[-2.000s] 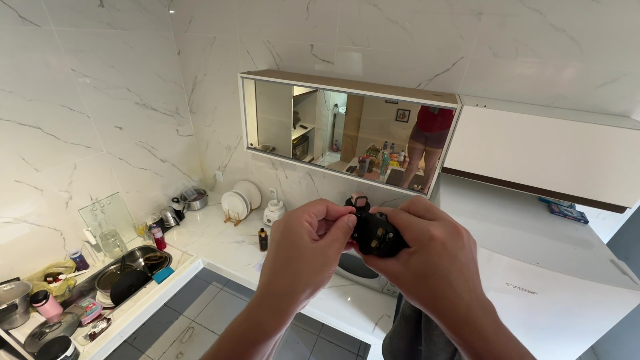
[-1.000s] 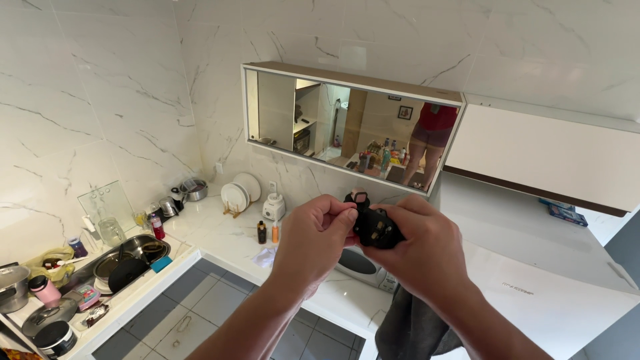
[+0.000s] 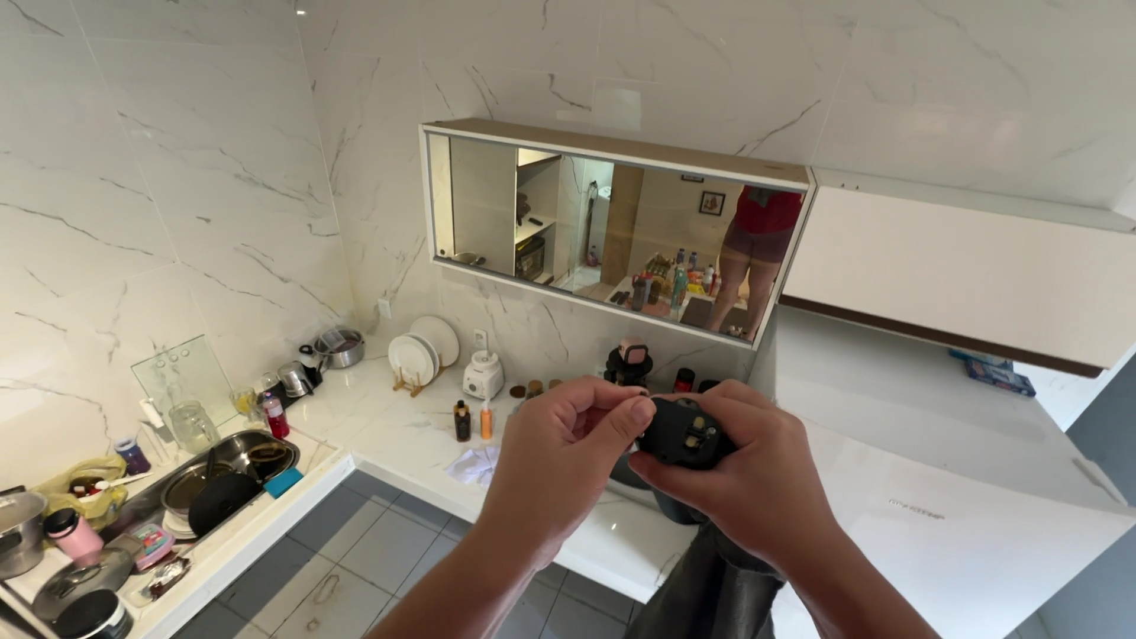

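Observation:
My right hand (image 3: 745,470) grips a small black device (image 3: 682,433) with brass-coloured contacts on the face toward me; what it is exactly I cannot tell. Against its left end, the thumb and forefinger of my left hand (image 3: 568,453) are pinched together; a small dark bit shows at those fingertips, too small to name. Both hands are raised in front of the counter, close together at the device. Dark grey cloth (image 3: 719,586) hangs below my right wrist.
A mirrored wall cabinet (image 3: 621,240) is ahead, with a white cabinet (image 3: 958,266) at right. The white counter (image 3: 373,417) bears plates (image 3: 415,357), a white blender (image 3: 483,374) and small bottles (image 3: 462,422). Crowded cookware surrounds the sink (image 3: 275,444) at left. A large white appliance (image 3: 958,515) stands at right.
The black device has turned in my right hand, so its face with the brass-coloured contacts shows more fully. My left fingers stay pinched at its left end.

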